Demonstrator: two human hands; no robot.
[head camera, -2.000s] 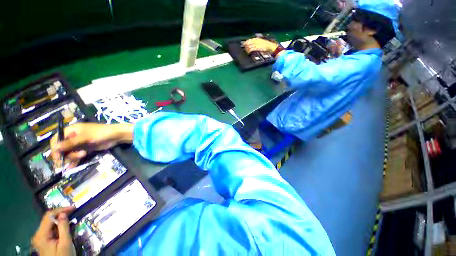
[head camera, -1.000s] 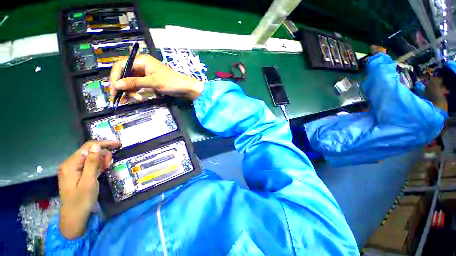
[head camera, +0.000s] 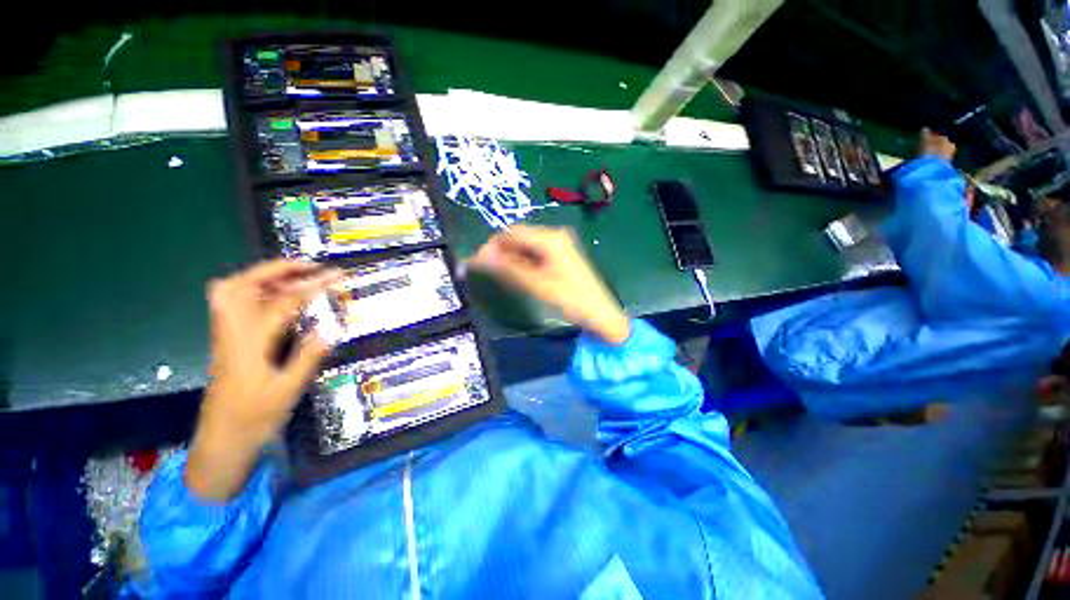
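Observation:
A long black tray (head camera: 279, 451) holds a column of open phones in separate pockets. The fourth phone from the top (head camera: 405, 295) lies between my hands. My left hand (head camera: 261, 352) is at its left end, thumb and fingers apart on either side of that end. My right hand (head camera: 549, 275) is just right of the tray, blurred, fingertips close together near the phone's right end. A small pale spot shows at these fingertips; I cannot tell whether it is a held thing. No pen-like tool can be made out.
White strips (head camera: 483, 176) lie in a pile right of the tray. Beyond are a red-and-black item (head camera: 593, 190) and a black phone with a white cable (head camera: 684, 223). A person in blue (head camera: 857, 340) sits at the right by another tray (head camera: 769, 141). White scrap (head camera: 117, 498) is low left.
My right hand has moved off the third phone to the tray's right side, and its dark pen-like tool no longer shows. My left hand's fingers have spread. The view has shifted, placing the tray farther right.

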